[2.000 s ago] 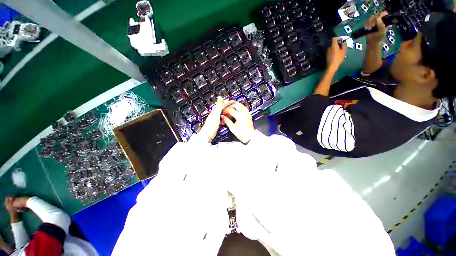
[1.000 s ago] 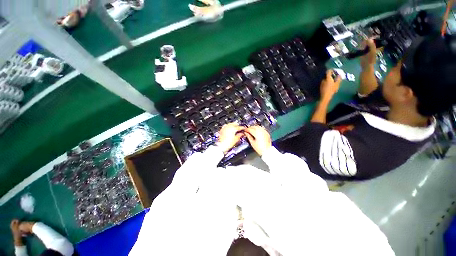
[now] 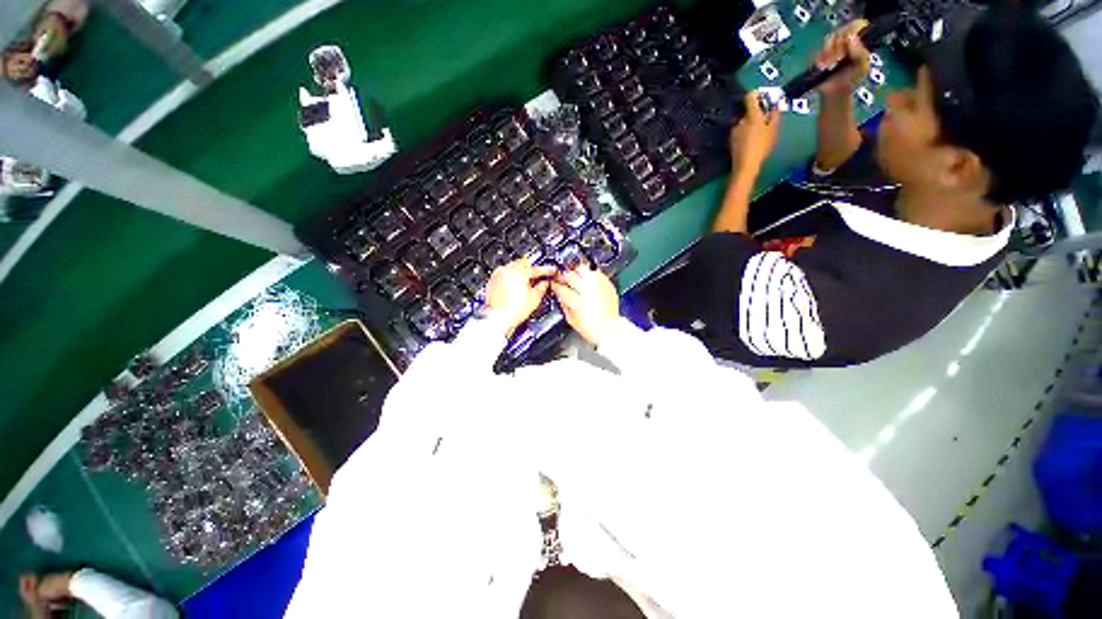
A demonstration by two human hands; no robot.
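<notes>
A large black blister tray [image 3: 417, 194] lies in front of me, with a small dark module with a shiny centre [image 3: 442, 238] in many pockets. My left hand [image 3: 516, 291] and my right hand [image 3: 587, 300] are close together over the tray's near edge. Their fingertips nearly meet around something small and dark, too small to make out. I cannot tell which hand grips it. An open shallow parts box [image 3: 268, 389] with a tan rim and dark inside lies left of the tray.
Loose wired modules [image 3: 218, 484] and a white cable bundle [image 3: 268, 339] lie left. A white camera housing [image 3: 344, 127] stands behind the tray. A narrower tray [image 3: 641, 109] and a person [image 3: 846, 278] with a black tool are right. A grey post [image 3: 181, 181] slants at upper left.
The view has shifted between frames. My hands stay together over the tray's near edge, with the fingers slightly rearranged. The neighbour's hands still hold the black tool.
</notes>
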